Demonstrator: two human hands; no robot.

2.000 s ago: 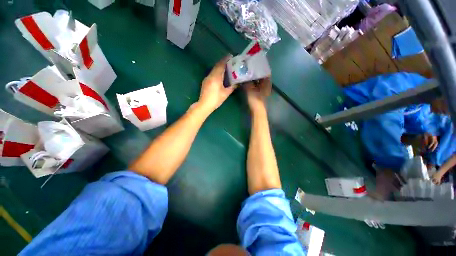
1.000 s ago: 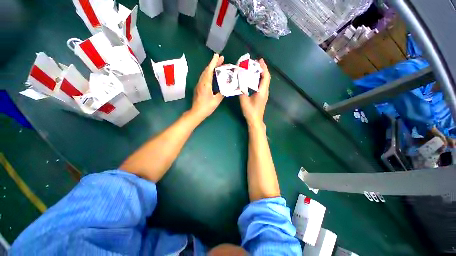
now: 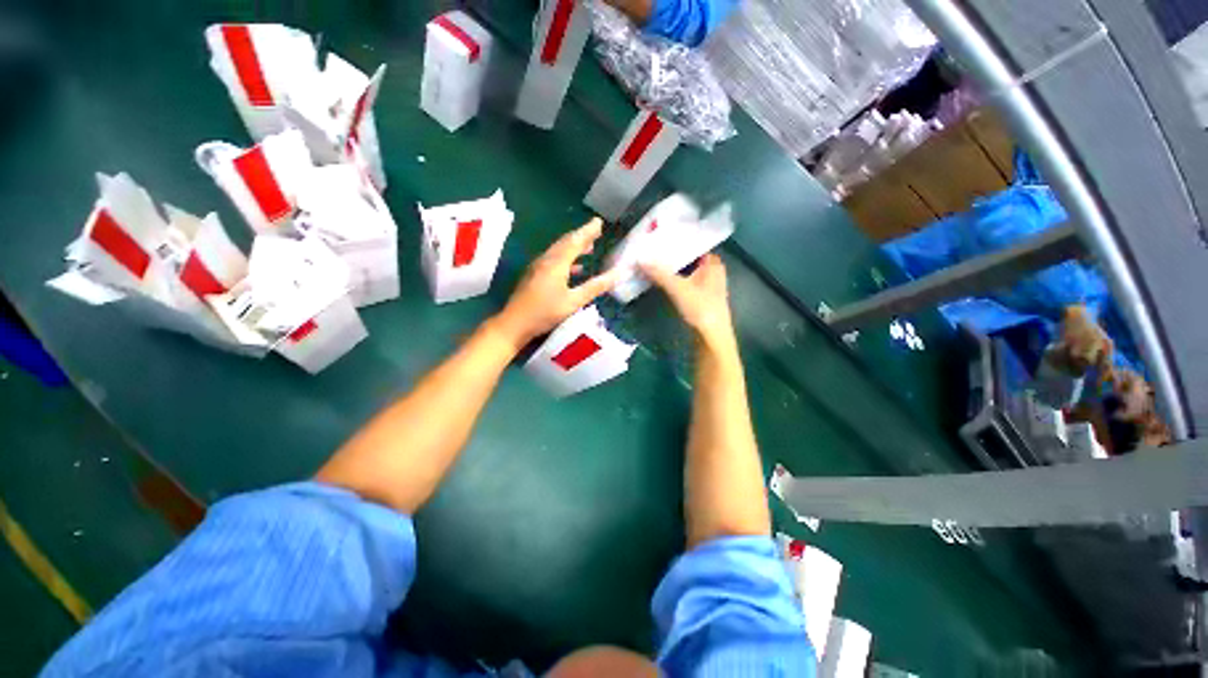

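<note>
My left hand (image 3: 554, 285) and my right hand (image 3: 696, 289) are at the middle of the green bench, on either side of a blurred white box (image 3: 666, 239) with raised flaps. My fingers touch its near end. An open white box with a red stripe (image 3: 579, 355) is just below my left hand. Another open box (image 3: 466, 248) stands to the left. A cluster of open boxes (image 3: 351, 252) with white contents showing stands at far left. Upright boxes with red stripes (image 3: 633, 166) are beyond my hands.
Grey metal bars (image 3: 980, 490) cross the right side. Crumpled clear plastic (image 3: 666, 82) lies at the far side, near brown cartons (image 3: 927, 179). Closed boxes (image 3: 815, 583) lie at lower right, by my right sleeve. A person in a blue smock works across, beside a dark-edged tray (image 3: 987, 397).
The box between my hands is now tilted, up and right of before. An open box now shows below my left hand. Another striped box appears upright beyond my hands. A blue sleeve has entered at the top.
</note>
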